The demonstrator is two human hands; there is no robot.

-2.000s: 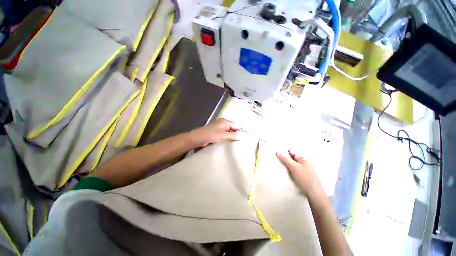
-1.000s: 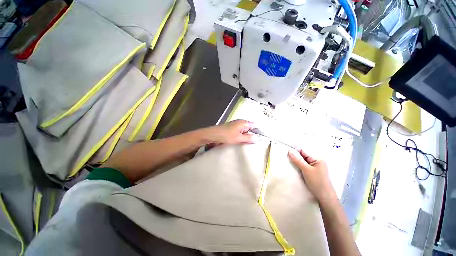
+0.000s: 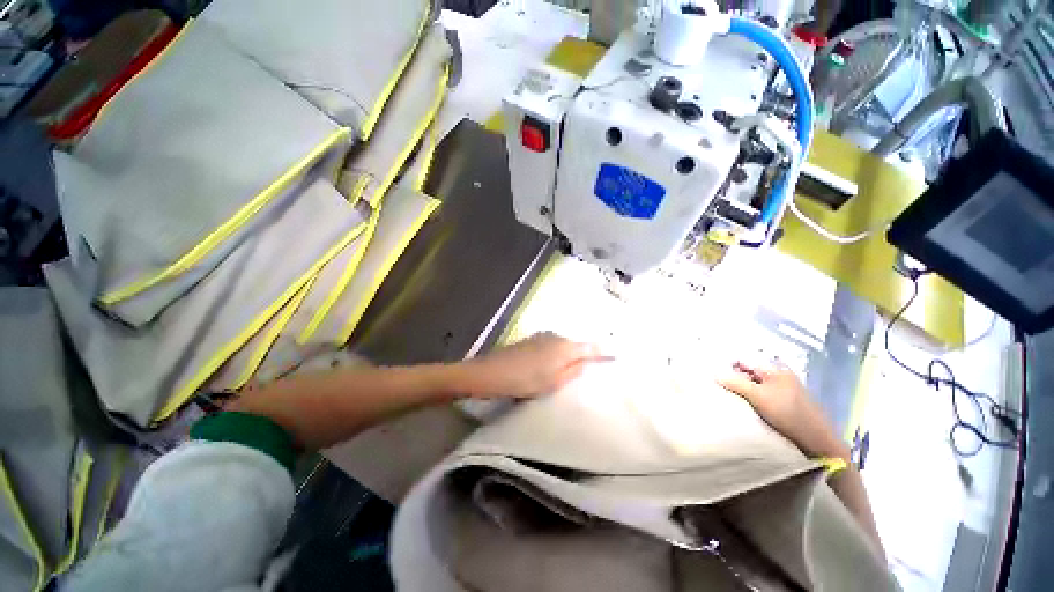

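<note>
The beige fabric workpiece [image 3: 647,434] lies on the white table in front of the machine head, its near part curled into an open, dark-lined tube. A bit of yellow binding [image 3: 832,466] shows at its right. My left hand [image 3: 537,364] lies on its far left edge, fingers pointing right. My right hand [image 3: 774,393] rests at its far right edge, fingertips on the fabric. Glare washes out the far edge between the hands, so any grip there is unclear. The white sewing machine head [image 3: 636,174] stands beyond the hands; its needle area is lost in glare.
Folded beige pieces with yellow edges [image 3: 220,185] are heaped at the left. A dark control screen [image 3: 982,231] stands at the right, with a black cable [image 3: 942,376] below it. A yellow board [image 3: 832,220] lies behind the machine head.
The workpiece has turned and bunched, its yellow seam no longer running down the middle and its opening now facing me. My hands have moved slightly nearer and farther apart, fingers flatter.
</note>
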